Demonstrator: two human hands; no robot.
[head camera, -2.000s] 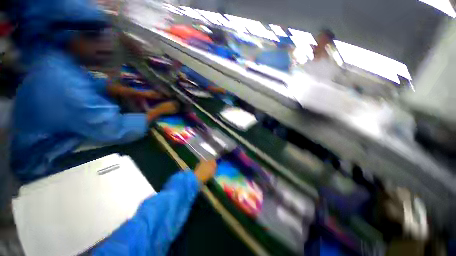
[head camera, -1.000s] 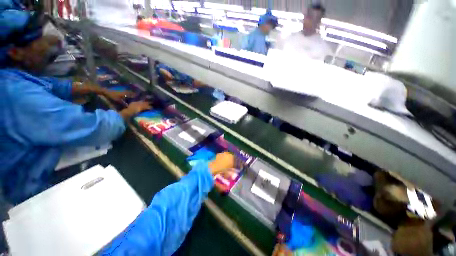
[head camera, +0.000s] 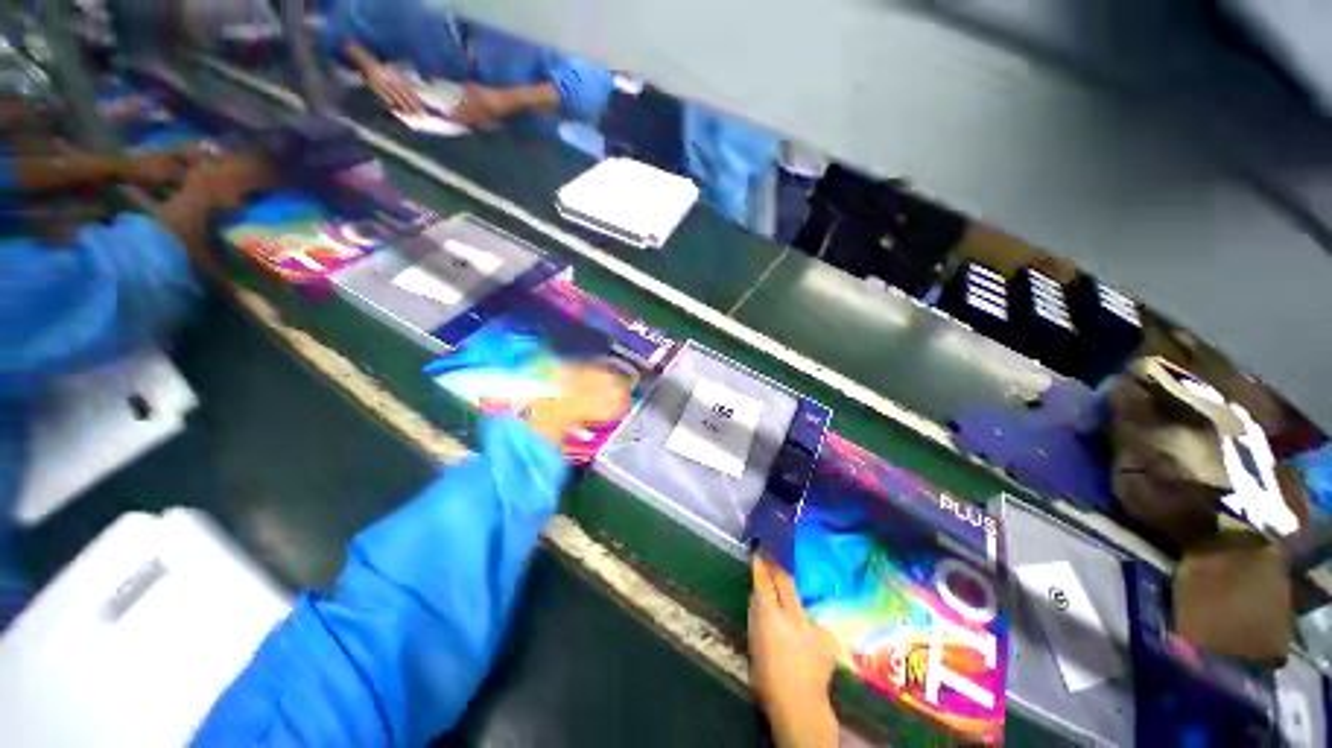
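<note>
Open boxes lie in a row on the green belt. My left hand (head camera: 592, 402), blurred, is over the near edge of a printed box half (head camera: 504, 358) beside a grey box half (head camera: 665, 460) with a white card (head camera: 716, 425). What its fingers hold cannot be told. My right hand (head camera: 793, 658) has its fingertips at the near end of the dark compartment (head camera: 796, 475) of that grey half; its grip is unclear. Another printed half (head camera: 891, 614), with large white letters, lies right of it, then a grey half (head camera: 1030, 563) with a tilted card (head camera: 1061, 624).
White slotted boards (head camera: 132, 643) are stacked at lower left. A neighbour's blue sleeve (head camera: 102, 300) is at the left. Across the belt are a white flat stack (head camera: 628, 200), workers' hands (head camera: 504, 102), dark blue packets (head camera: 1030, 439) and an open brown carton (head camera: 1169, 446). A grey shelf (head camera: 935, 102) overhangs.
The view has tilted down. My right hand, barely visible at the bottom edge before, now shows at the dark compartment. My left hand remains over a printed half, appearing further left and higher.
</note>
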